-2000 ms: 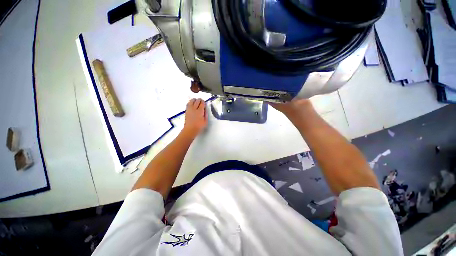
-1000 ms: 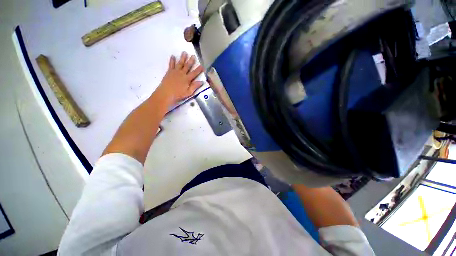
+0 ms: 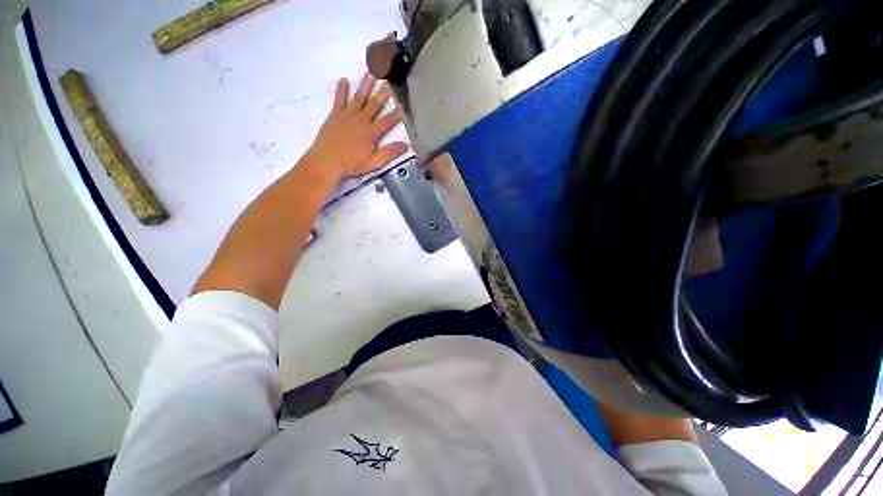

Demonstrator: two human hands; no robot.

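Observation:
The cutting machine (image 3: 542, 184), with a blue and silver housing and a thick black cable coil (image 3: 668, 213), fills the right half. Its grey base plate (image 3: 422, 208) lies at the edge of the fabric lay. My left hand (image 3: 360, 136) is spread flat, fingers apart, on the white marker paper (image 3: 242, 116) just left of the machine. It holds nothing. The lay's dark edge runs beside my wrist to the base plate. My right hand is hidden behind the machine housing; only my right forearm (image 3: 644, 424) shows below it.
Two yellowish-brown weight bars, one upper (image 3: 208, 23) and one at left (image 3: 114, 150), lie on the paper. The off-white table (image 3: 48, 252) shows left of the lay and in front of me. A neighbouring dark edge shows at the far left.
The machine has swung from upper centre to the right and looms larger. My left hand has moved up onto the paper and spread out. The view has shifted over the lay.

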